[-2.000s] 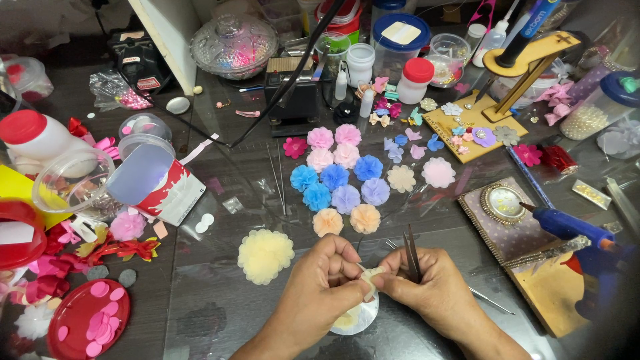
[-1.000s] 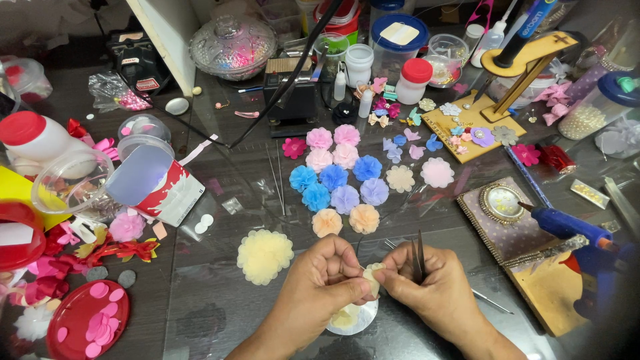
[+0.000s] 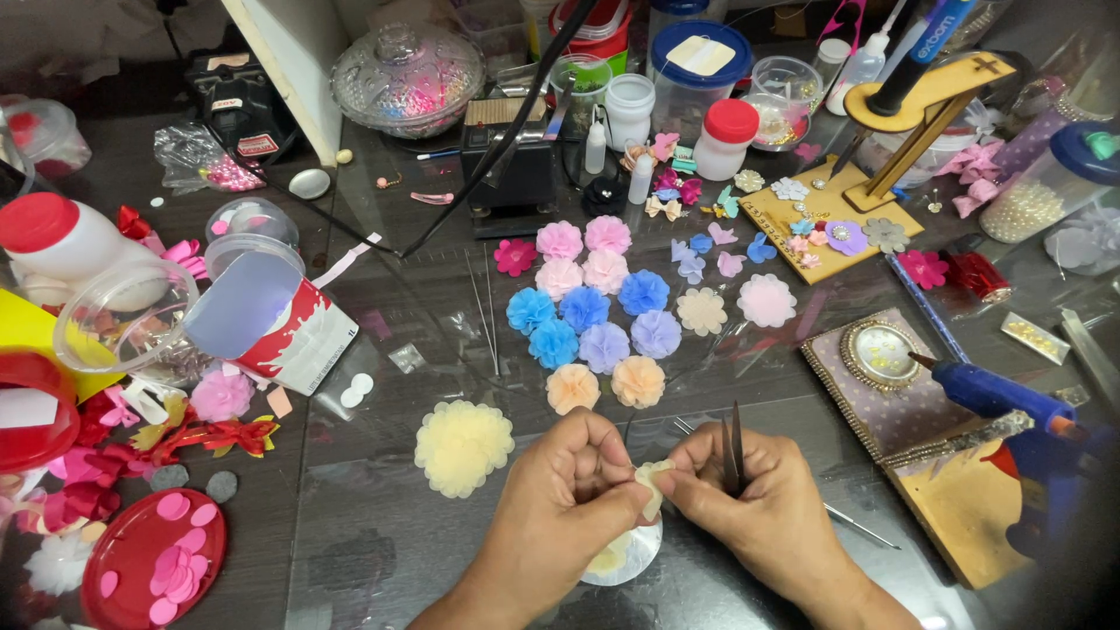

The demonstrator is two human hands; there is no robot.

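Between the fingertips of my left hand and my right hand is a small folded piece of pale yellow fabric. Dark scissors or tweezers point upward from my right hand, which grips them too. Under my hands lies a round pale disc with yellow fabric on it, partly hidden. A stack of pale yellow scalloped fabric petals rests left of my left hand. Beyond my fingers sit ruffled fabric flowers in peach, lilac, blue and pink.
At right, a blue glue gun lies over a bead-trimmed box. A thin metal tool is beside my right wrist. A red plate with pink discs, a cut carton and ribbon bows occupy the left; jars stand behind.
My fingers have shifted slightly around the pale yellow piece, and its fold looks different. The dark tool in my right hand has tilted a little. The flowers have stayed where they were.
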